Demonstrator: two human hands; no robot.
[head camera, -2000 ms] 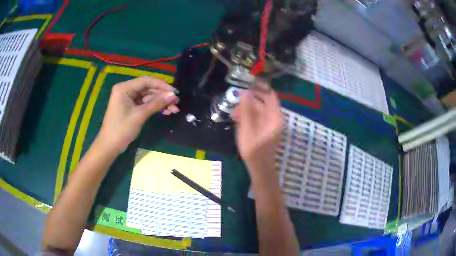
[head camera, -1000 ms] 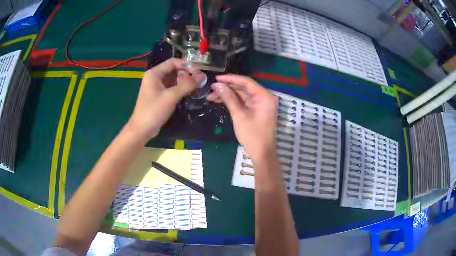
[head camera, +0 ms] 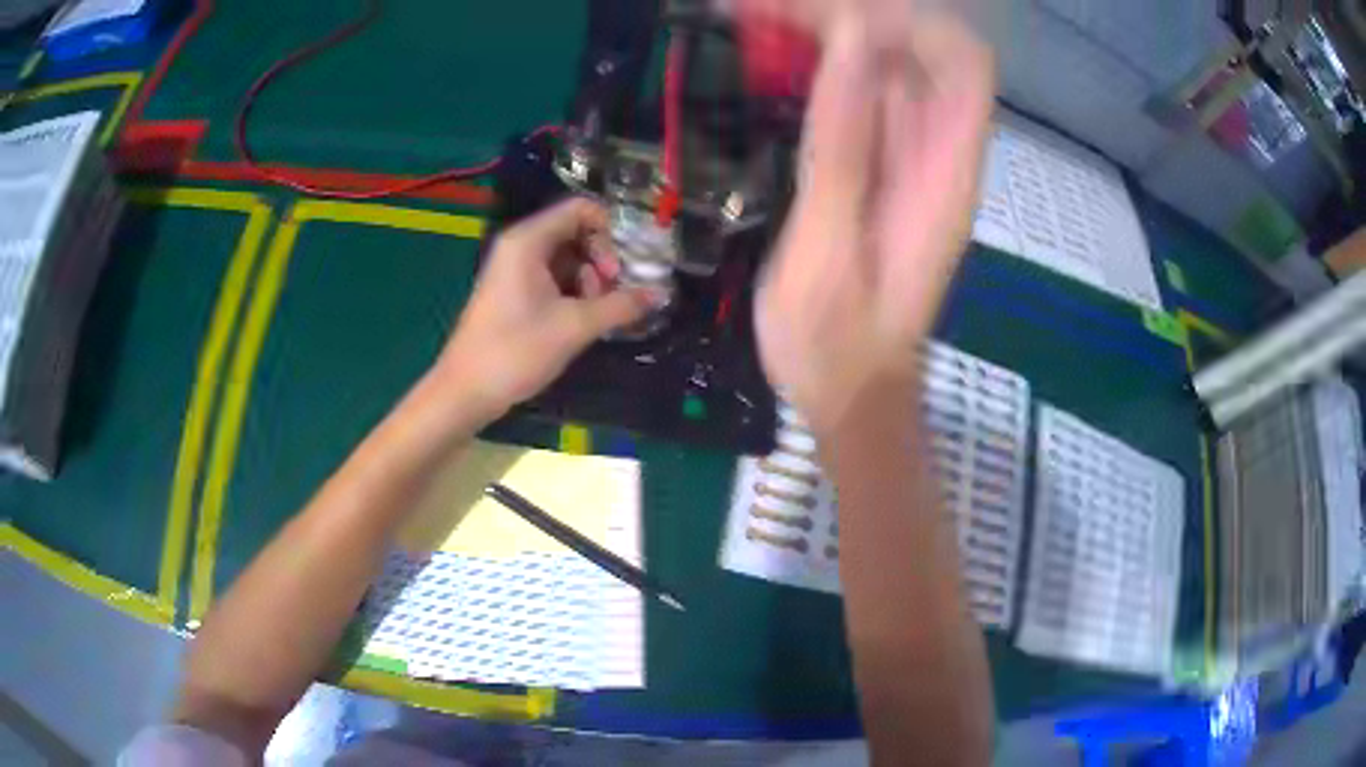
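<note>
My left hand (head camera: 547, 307) is at the black test fixture (head camera: 599, 393), its thumb and fingertips against the silver round nest (head camera: 647, 279) under the clamp plate. Any small part there is hidden by the fingertips and blur. My right hand (head camera: 884, 195) is raised and blurred at the upper middle, its fingers wrapped over the red toggle clamp handle (head camera: 776, 57) at the picture's top edge. The thin red test lead (head camera: 671, 128) runs down the fixture's front.
Parts trays (head camera: 974, 480) (head camera: 1106, 540) lie right of the fixture, another tray (head camera: 1067, 210) behind. Tray stacks stand far left (head camera: 57, 300) and far right (head camera: 1281, 510). A record sheet (head camera: 510, 622) with a black pen (head camera: 584, 546) lies in front.
My right hand has moved up from beside the nest to the red clamp handle. My left hand stays at the nest. The view has shifted slightly.
</note>
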